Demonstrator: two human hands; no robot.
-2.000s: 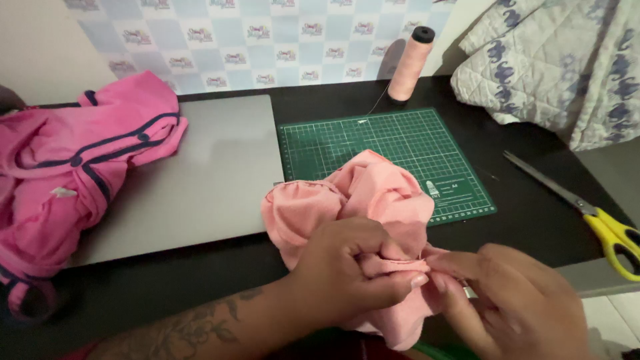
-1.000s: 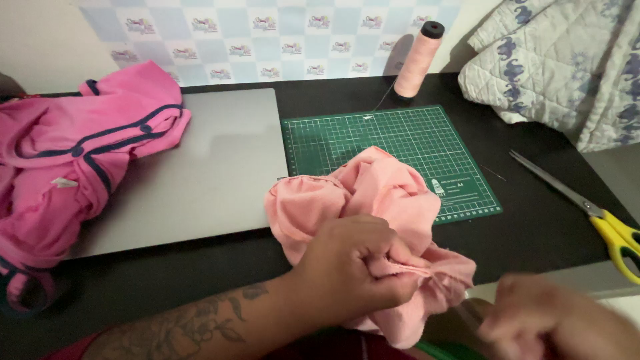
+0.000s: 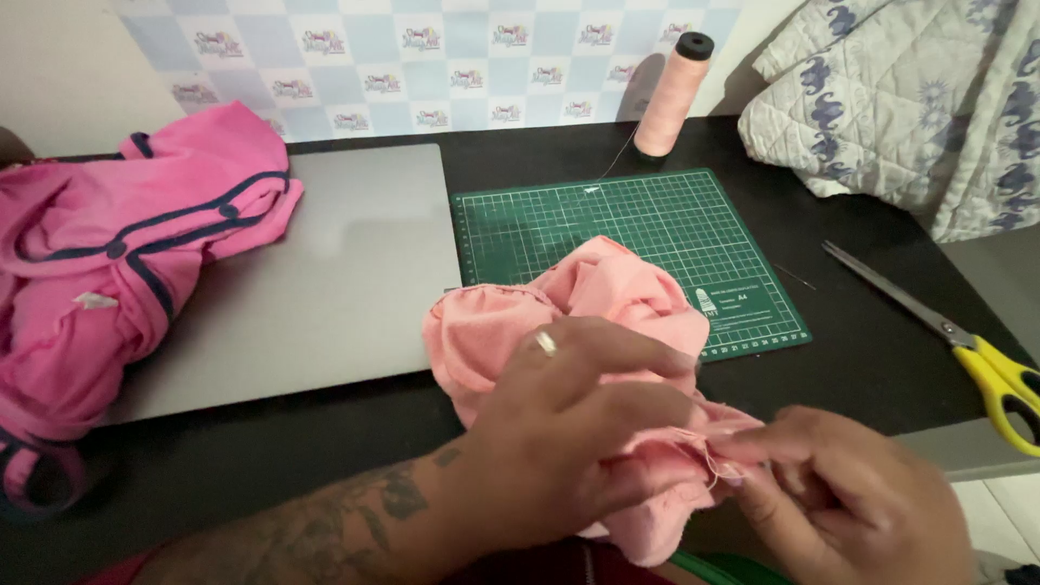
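My left hand [image 3: 569, 422], with a ring on one finger, grips bunched pink fabric [image 3: 642, 301] near the table's front edge. At the right end of that cloth, my right hand [image 3: 837, 487] pinches its edge between thumb and forefinger. Loose light thread [image 3: 713, 467] loops out between the two hands. Whether a needle is in the right fingers cannot be told. Part of the cloth lies over the front of a green cutting mat [image 3: 601, 211]. A cone of pink thread [image 3: 668, 101] stands behind the mat, its strand trailing down toward the mat.
Scissors with yellow handles [image 3: 987, 366] lie on the black table at the right, near a thin needle-like item [image 3: 796, 277]. A silver laptop lid [image 3: 349, 268] is at the left, partly under a bright pink garment [image 3: 211, 179]. Quilted patterned fabric [image 3: 894, 106] hangs at the back right.
My right hand was blurred and away from the cloth one second ago; now it is back at the cloth's edge. My left hand has turned, and its fingers now spread over the fabric.
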